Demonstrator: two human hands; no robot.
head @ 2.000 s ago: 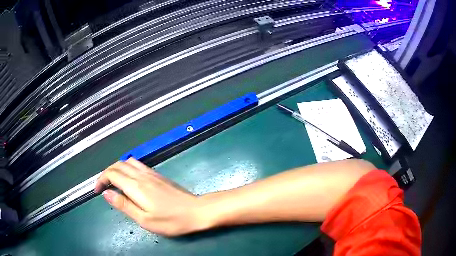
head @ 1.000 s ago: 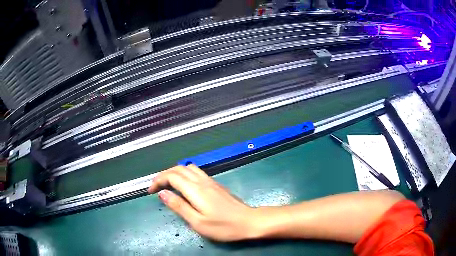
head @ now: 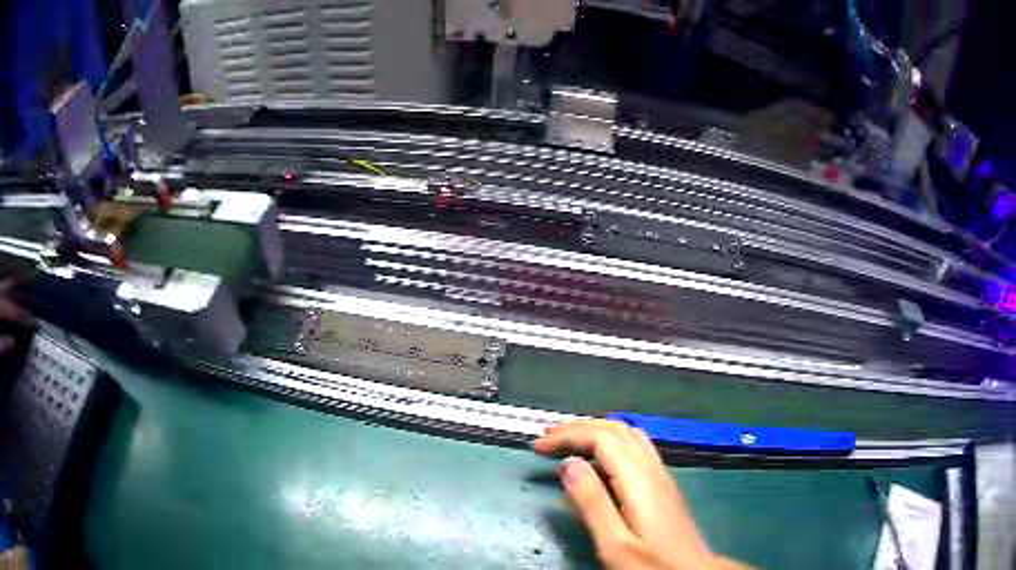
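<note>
My right hand (head: pixel 629 490) reaches in from the bottom edge, bare. Its fingertips rest on the front rail at the left end of the blue bar (head: pixel 746 436). Thumb and fingers are apart and nothing shows between them; the palm side is hidden. The blue bar lies along the front rail, with a screw near its middle. A flat grey-brown carrier fixture (head: pixel 401 351) sits on the green belt, left of and beyond my hand, not touching it. My left hand is out of the picture.
White-silver conveyor end blocks (head: pixel 184 306) stand at the left. A black perforated tray (head: pixel 56 384) lies at the left edge. Paper (head: pixel 914 529) lies at the lower right. Parallel silver rails (head: pixel 668 347) cross behind; another carrier (head: pixel 663 242) sits farther back.
The view has swung left, bringing the carrier fixture and end blocks into sight and my sleeve out of it. My right hand stays at the bar's left end.
</note>
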